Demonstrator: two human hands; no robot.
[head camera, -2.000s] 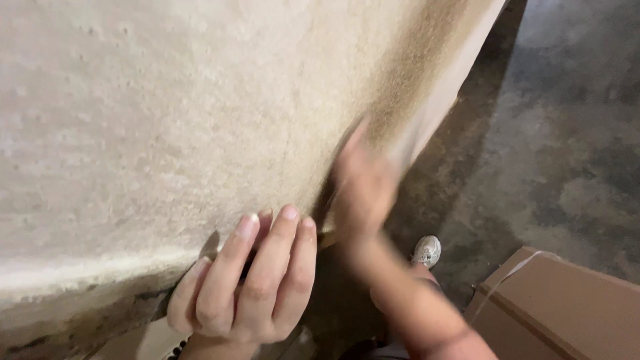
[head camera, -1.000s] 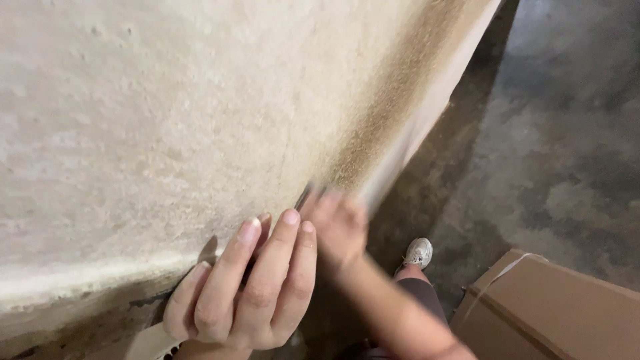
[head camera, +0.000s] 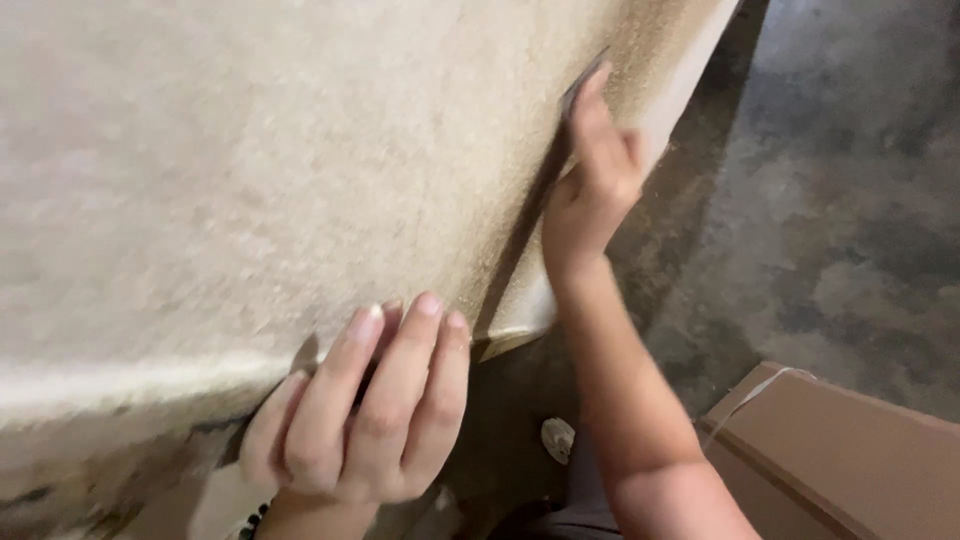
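A large pale, mottled slab-like surface (head camera: 300, 165) fills the left and centre, with a brownish, grainy band along its right side. At its lower edge is my left hand (head camera: 367, 405), fingers curled upward against the rim; whether it grips anything is hidden. Farther up, my right hand (head camera: 596, 172) lies on the brownish band, slightly blurred. A thin dark-edged piece (head camera: 585, 79) shows along its fingertips, held flat to the surface; its kind cannot be told.
A brown cardboard box (head camera: 840, 450) with a pale strap stands at the lower right. Mottled concrete floor (head camera: 847, 225) runs along the right. A white shoe (head camera: 558, 440) shows below, between my arms.
My right hand has moved up along the brownish band, away from my left hand, which it was close to a second ago. The left hand stays at the lower edge.
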